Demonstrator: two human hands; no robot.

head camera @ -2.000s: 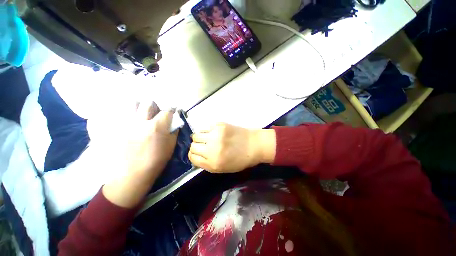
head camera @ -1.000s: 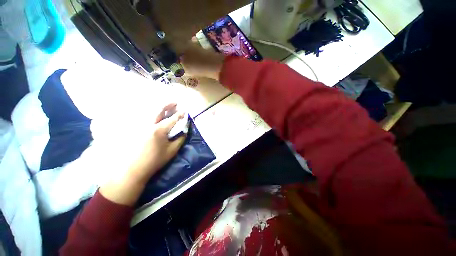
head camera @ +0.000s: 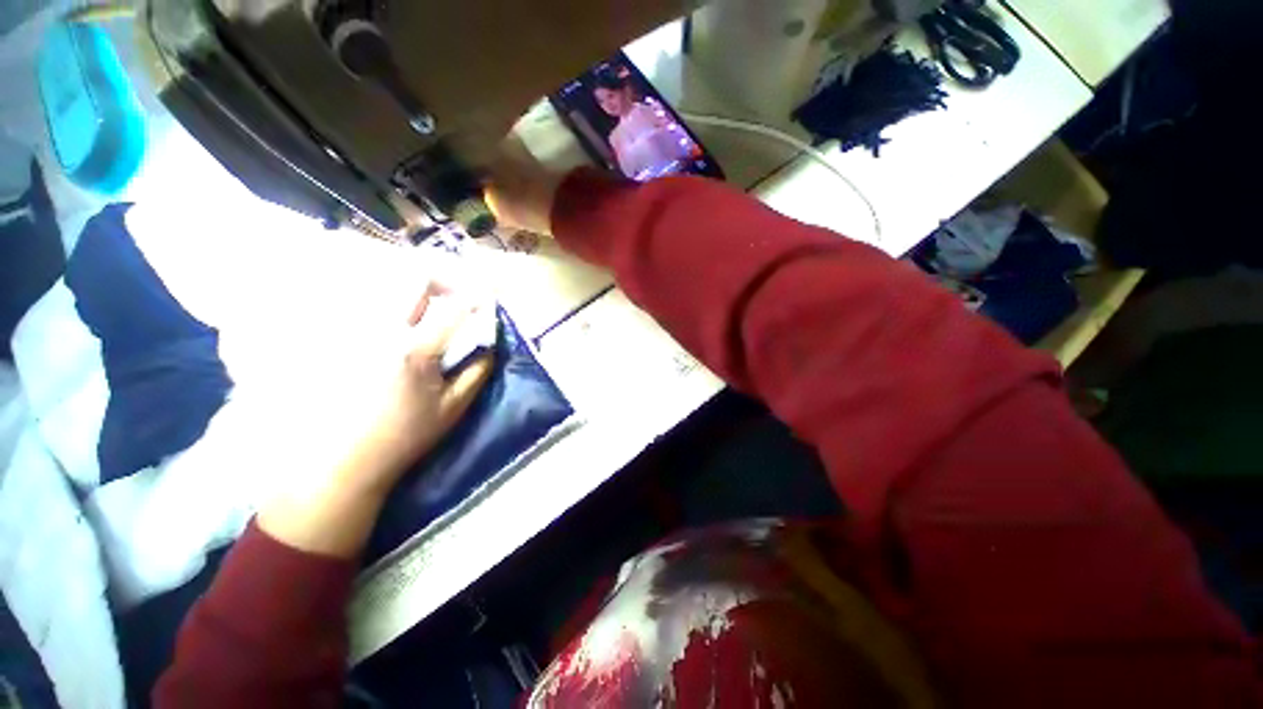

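Observation:
The padded garment piece lies on the machine table, with pale lining (head camera: 263,291) glaring under the lamp and shiny navy shell (head camera: 478,429) at its right end. My left hand (head camera: 416,381) lies on it and pinches its edge, where a bit of white shows between thumb and fingers. The sewing machine head (head camera: 402,125) is above, with the presser foot (head camera: 441,238) at the bright spot. My right hand (head camera: 526,187) is beside the needle area, partly hidden behind the machine head; its fingers cannot be made out.
A lit smartphone (head camera: 640,128) lies behind my right forearm, with a white cable (head camera: 817,155). Thin navy strips (head camera: 873,97) and black-handled scissors (head camera: 974,45) lie at the far right. An open wooden drawer (head camera: 1108,305) holds fabric pieces. A cyan oval holder (head camera: 90,104) is top left.
My right hand has left the fabric edge beside my left hand and reached up to the machine head. The navy end now lies flat and uncovered. My left hand keeps its hold.

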